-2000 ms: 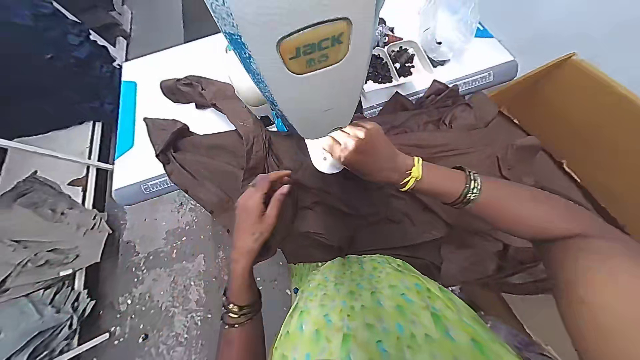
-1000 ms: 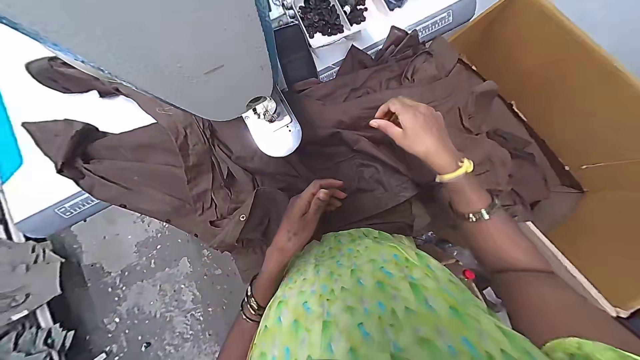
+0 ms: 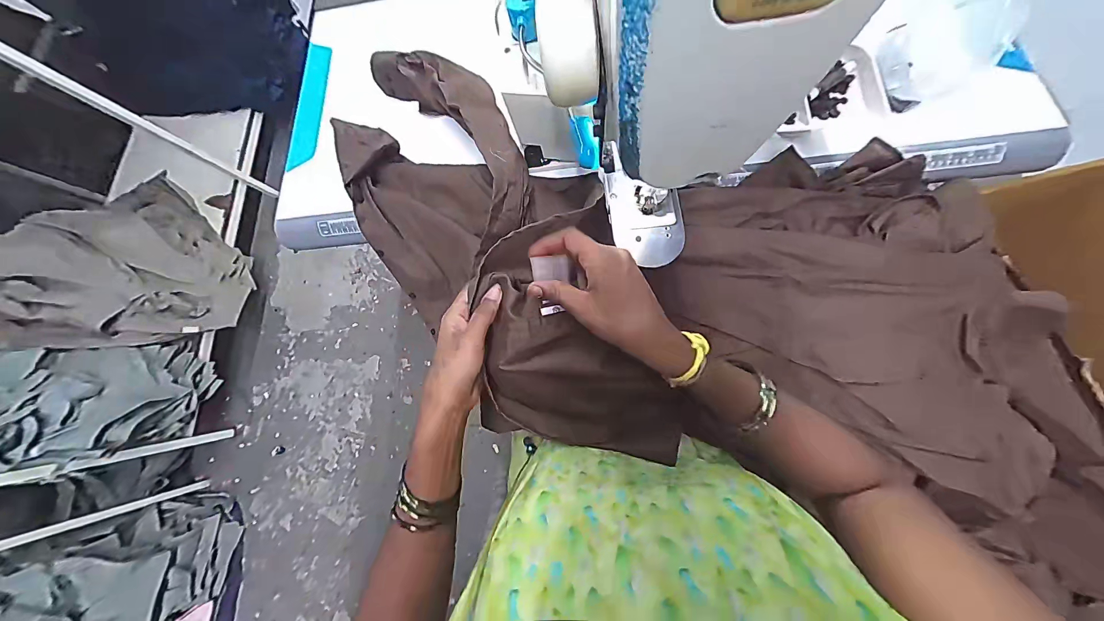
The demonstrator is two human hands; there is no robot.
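Note:
A brown cloth garment (image 3: 586,371) lies over the sewing machine's table edge and hangs in front of my body. My left hand (image 3: 466,345) pinches a seamed edge of it, thumb on top. Close beside, my right hand (image 3: 604,293) holds a small whitish label (image 3: 552,269) between thumb and forefinger, against the brown cloth. A second small white patch shows just under those fingers. Above my right hand is the sewing machine's head (image 3: 716,95), with its presser foot (image 3: 651,200) over the rounded arm end (image 3: 647,246).
More brown cloth (image 3: 862,302) spreads to the right, against a cardboard box (image 3: 1052,224). Behind the machine, a white tray (image 3: 875,90) of dark small pieces stands near a clear plastic bag (image 3: 966,43). At left, stacks of grey cloth (image 3: 112,267) lie by white metal bars (image 3: 138,121).
Both hands have come together on the garment left of the presser foot, where part of it is now lifted and folded over. The right hand now holds a whitish label. The view has shifted.

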